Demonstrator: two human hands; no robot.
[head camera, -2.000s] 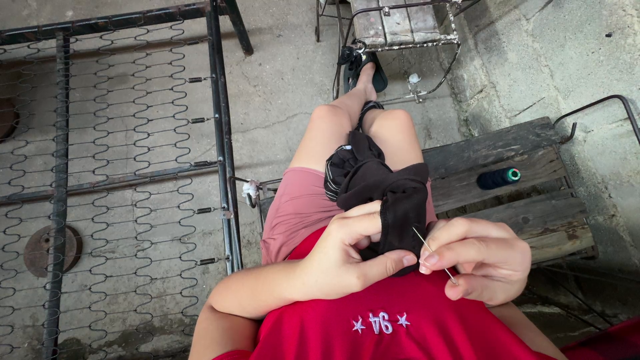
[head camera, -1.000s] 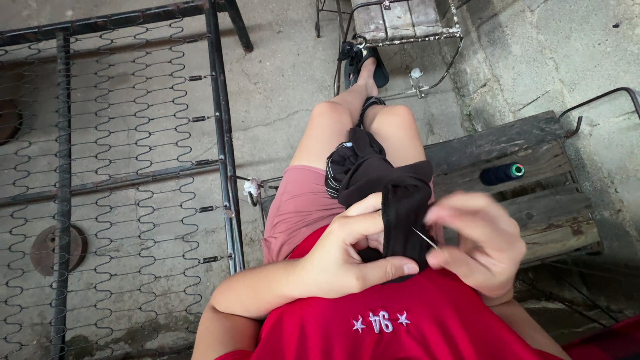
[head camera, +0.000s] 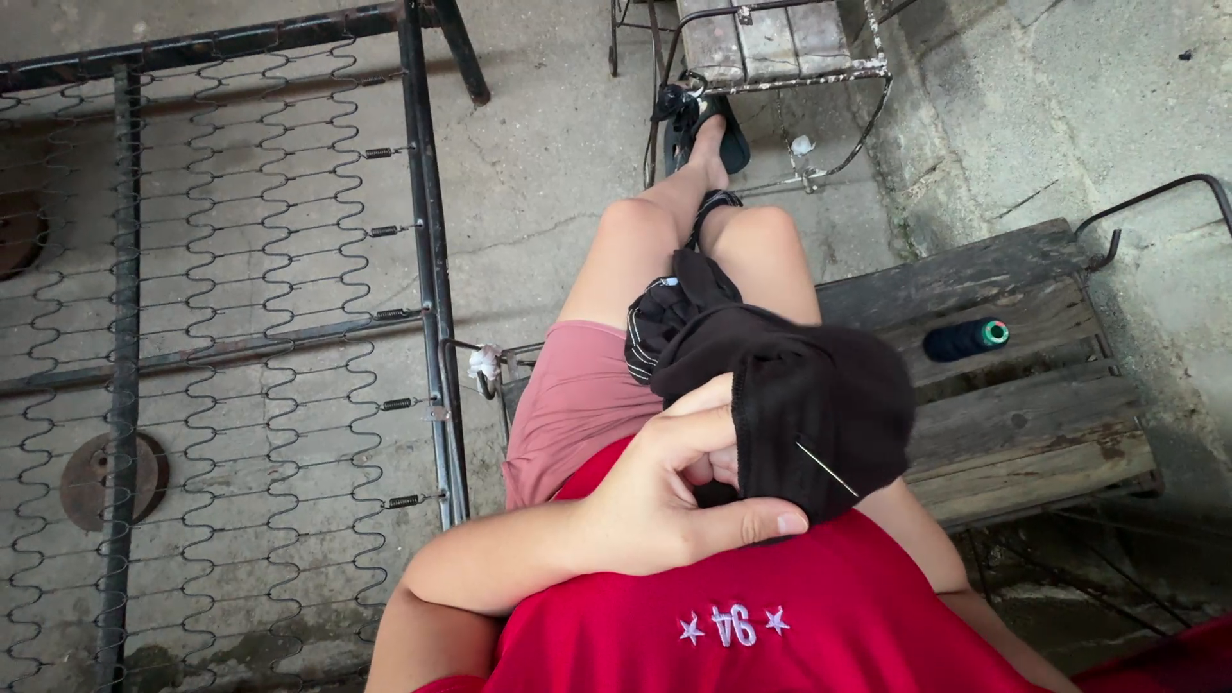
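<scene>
Black cloth (head camera: 789, 404), part of a garment, lies over my lap, with its near end raised by my hands. My left hand (head camera: 693, 481) grips its edge, the thumb on the near side and the fingers behind and inside the fold. A sewing needle (head camera: 826, 469) sits slantwise in the cloth, right of my left thumb. My right hand is hidden behind the cloth; only the forearm shows, so its grip cannot be seen. A spool of dark thread (head camera: 965, 340) lies on its side on the wooden bench at my right.
The slatted wooden bench (head camera: 1030, 414) stands to the right, with a bent metal rod at its far end. A metal frame with wire springs (head camera: 423, 250) fills the left side. Ahead stands a rusty metal-framed seat (head camera: 770, 43) near my feet. A rough concrete wall rises at right.
My right hand has let go of the needle and moved behind the cloth. The cloth now spreads wider to the right, with the needle left in it. My left hand keeps its hold.
</scene>
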